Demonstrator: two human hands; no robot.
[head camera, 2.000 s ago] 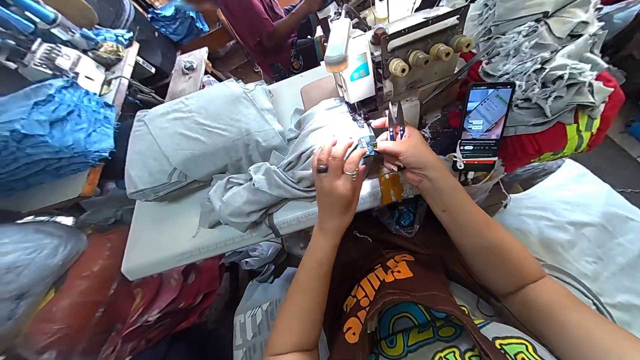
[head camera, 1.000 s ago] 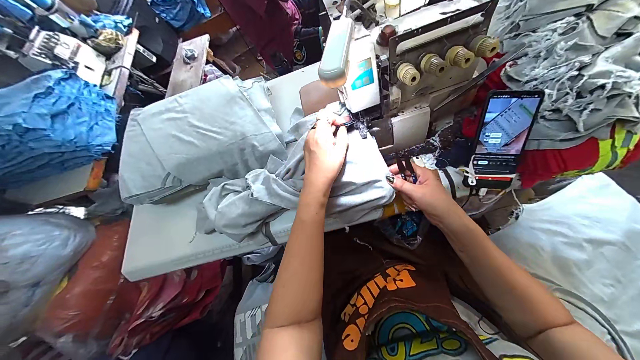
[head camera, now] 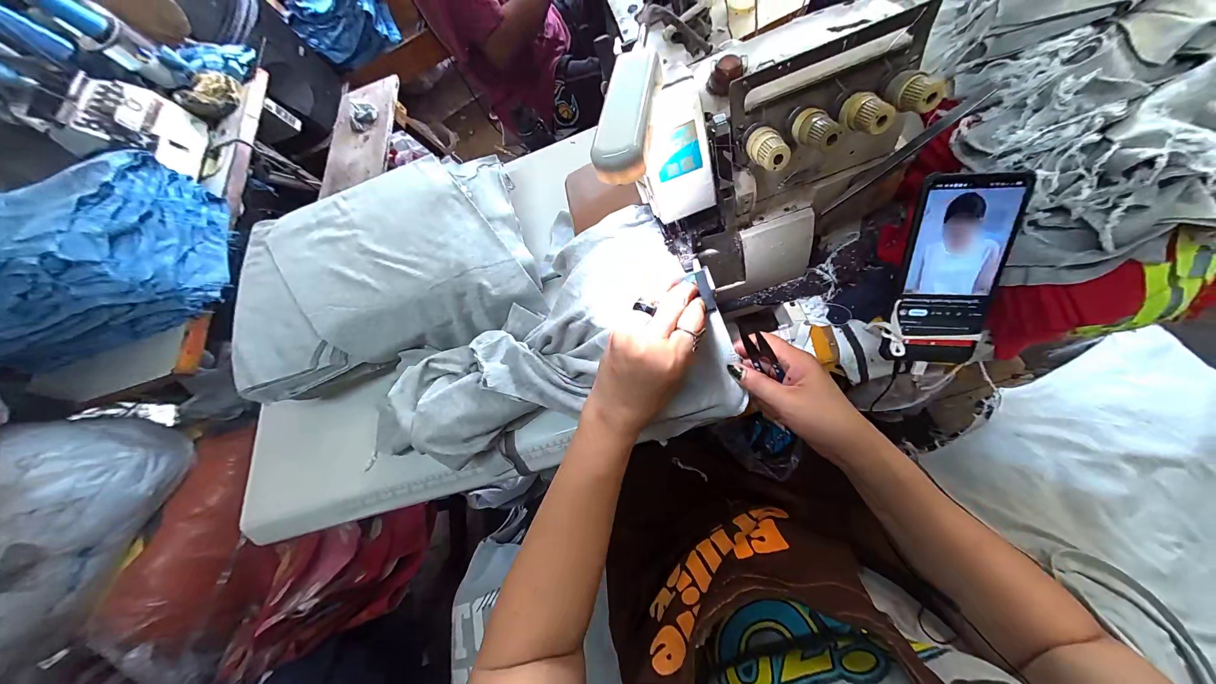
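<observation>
Grey knit fabric (head camera: 570, 323) lies bunched on the white table of an overlock sewing machine (head camera: 750, 161), its right edge by the lit needle area. My left hand (head camera: 655, 356) rests on this fabric just below the presser foot, fingertips pinching it near a small dark blue piece (head camera: 704, 289). My right hand (head camera: 788, 385) holds dark thread snips (head camera: 762, 357), blades pointing up, with the thumb at the fabric's right edge. Folded grey fabric (head camera: 389, 266) is stacked to the left.
A phone (head camera: 964, 261) stands right of the machine. Frayed grey cloth (head camera: 1083, 123) is heaped behind it. Blue fabric (head camera: 114, 256) lies far left, with plastic-wrapped bundles (head camera: 85, 532) below. White cloth (head camera: 1102, 456) spreads at the right. Another person's maroon sleeve (head camera: 494, 47) shows at the top.
Between one second ago and now, my left hand has moved from the needle area down the fabric towards me. My right hand stays near the fabric's right edge with the snips. The phone's picture has changed.
</observation>
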